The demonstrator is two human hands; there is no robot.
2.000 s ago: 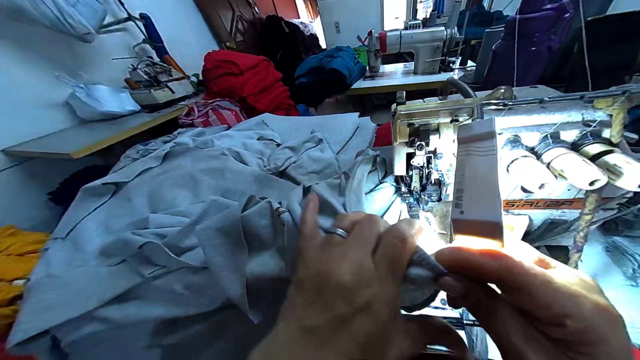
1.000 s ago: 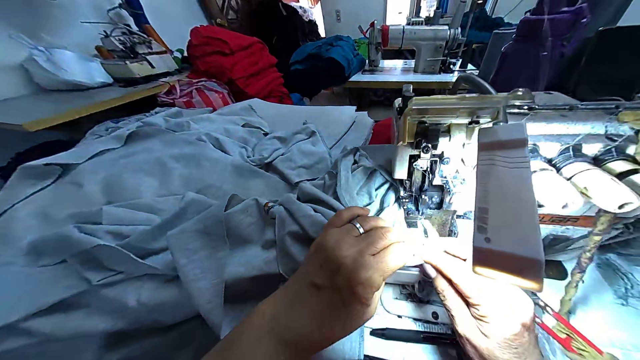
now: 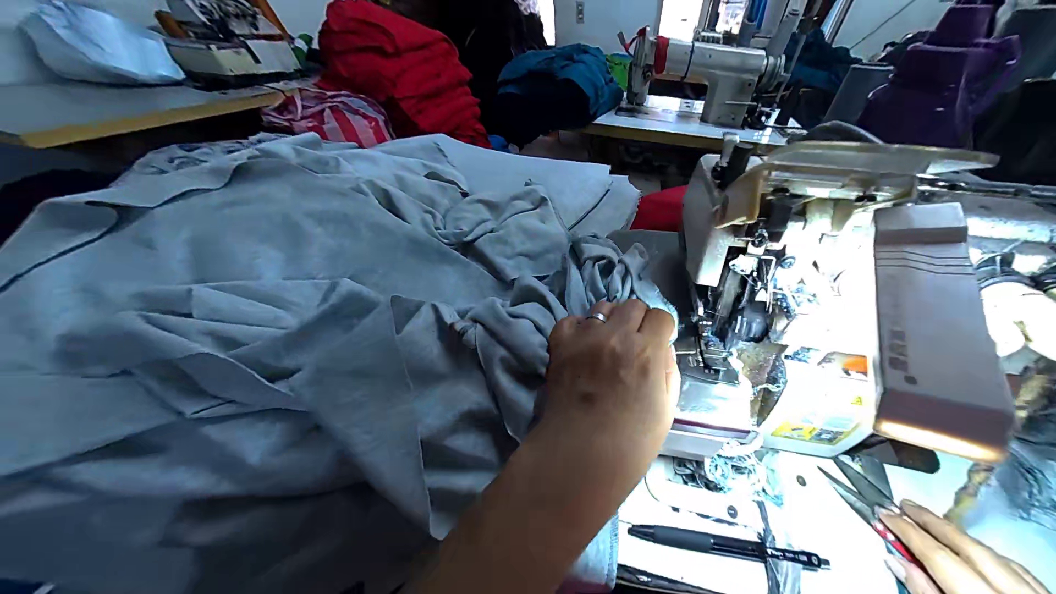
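Observation:
Grey fabric (image 3: 313, 272) lies in a large rumpled heap across the left and middle. My left hand (image 3: 610, 363), with a ring on one finger, grips a bunched part of it just left of the presser foot (image 3: 711, 363) of a lit overlock sewing machine (image 3: 817, 289). At the lower right edge my right hand (image 3: 949, 549) is on the red handles of a pair of scissors (image 3: 866, 499), whose blades point up and left. A black pen (image 3: 726, 546) lies on the table between my hands. Thread scraps (image 3: 742, 470) are heaped below the machine's plate.
A light-coloured lamp housing (image 3: 936, 330) juts out at the right of the machine. Behind the grey fabric are a red fabric pile (image 3: 404, 66), blue fabric (image 3: 561, 78) and another sewing machine (image 3: 709, 70) on its table. A wooden-edged shelf (image 3: 148, 111) is at the upper left.
My right hand has left the fabric near the presser foot and moved down and right onto the scissors. My left hand still holds the bunched fabric, now left of the foot.

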